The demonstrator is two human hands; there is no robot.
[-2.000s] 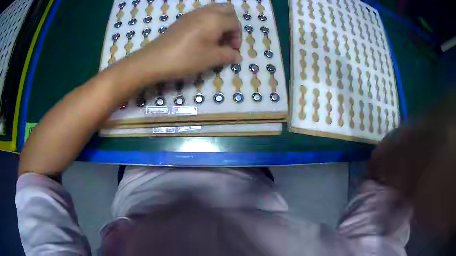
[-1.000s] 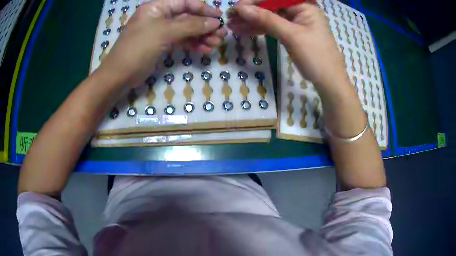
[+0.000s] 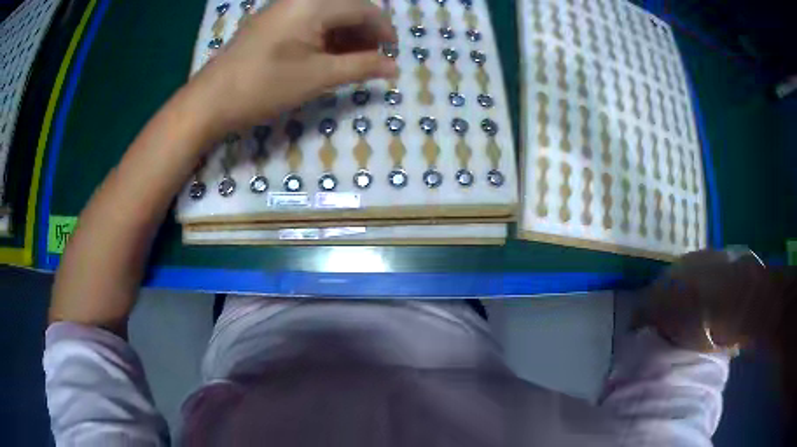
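Observation:
The white foam working tray (image 3: 349,205) has rows of small silver discs, apparently speaker units (image 3: 398,178), in tan dumbbell-shaped slots. My left hand (image 3: 297,61) reaches over its upper middle, thumb and finger spread around one disc (image 3: 390,51) at a slot end. I cannot tell whether they grip it. The hand and forearm hide the discs beneath. My right hand (image 3: 699,292) is a dark blur at the lower right, off the trays; its fingers and anything in it cannot be made out. No red probe can be made out.
A second white tray (image 3: 612,131) with tan slots lies close at the right. A lower tray (image 3: 411,234) shows under the working tray's near edge. Blue tape (image 3: 384,284) edges the green worktop. Another board (image 3: 17,61) and yellow tape are at far left.
My right hand, with the red probe, has left the working tray and moved down to the lower right. My left hand no longer meets it and is now lower, at the slots.

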